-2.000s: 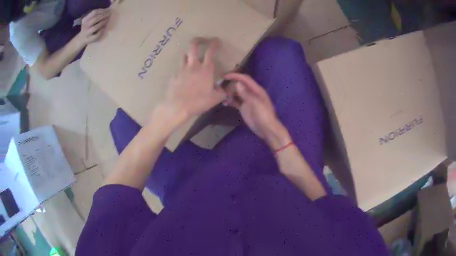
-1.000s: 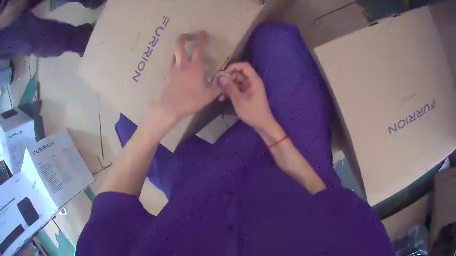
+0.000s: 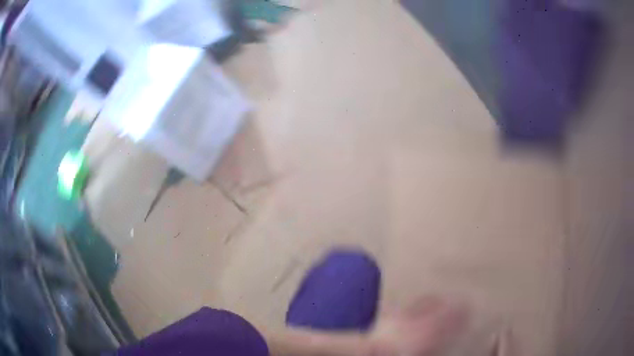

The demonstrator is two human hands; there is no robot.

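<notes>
The picture is strongly blurred. A large brown carton surface [image 3: 480,215] fills the right of the view, with no print readable on it. My left hand [image 3: 431,323] is a blurred shape over its lower part, by the bottom edge; its fingers cannot be made out, nor whether it grips anything. A small skin-coloured patch [image 3: 502,343] at the bottom edge, right of it, may be my right hand's fingertips; the rest is out of the picture. My purple-clothed knee [image 3: 337,288] shows left of the carton.
White retail boxes [image 3: 198,115] with dark printed areas stand at the upper left. Scuffed floor cardboard [image 3: 320,104] lies across the middle. A bright green item [image 3: 71,174] is on the green floor at the left. Another person's purple-clothed part [image 3: 539,83] is at the upper right.
The view has swung left, so the white boxes sit higher and further right. My left hand has shifted to the bottom edge. The FURRION print and the second carton have left the view.
</notes>
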